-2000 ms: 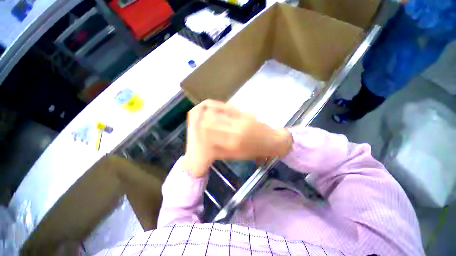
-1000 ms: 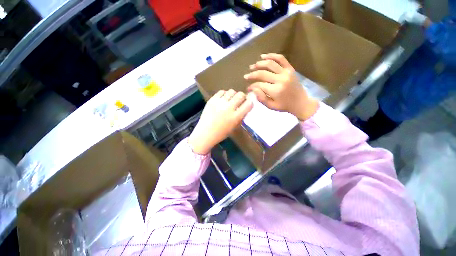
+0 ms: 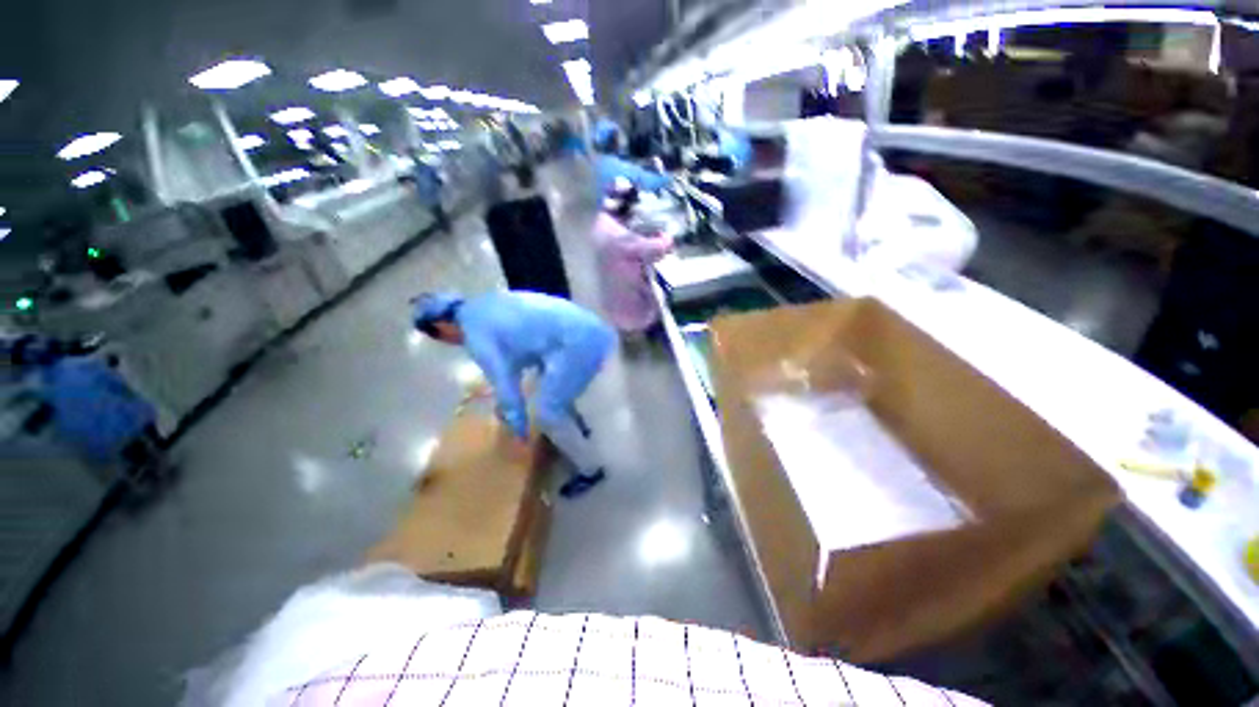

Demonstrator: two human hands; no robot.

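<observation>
Neither of my hands is in the picture. An open brown carton [image 3: 1001, 414] stands in front of me at the right, beside the long bench. A flat white wrapped product [image 3: 856, 470] lies on the carton's floor. Crinkled clear film [image 3: 828, 373] shows at the far end of the product. A small yellow-and-blue item [image 3: 1197, 485] lies on the bench at the right.
The white bench [image 3: 1022, 339] runs along the right, with a large white plastic bag [image 3: 918, 228] on it. A person in blue [image 3: 539, 345] bends over brown cartons [image 3: 470, 504] on the floor. White film-wrapped foam [image 3: 345, 628] is at the lower left. A person in pink [image 3: 628, 269] stands farther off.
The view has swung left and up along the line. My hands have left the picture. The carton that was at lower left now stands at the right, and the other carton is out of view.
</observation>
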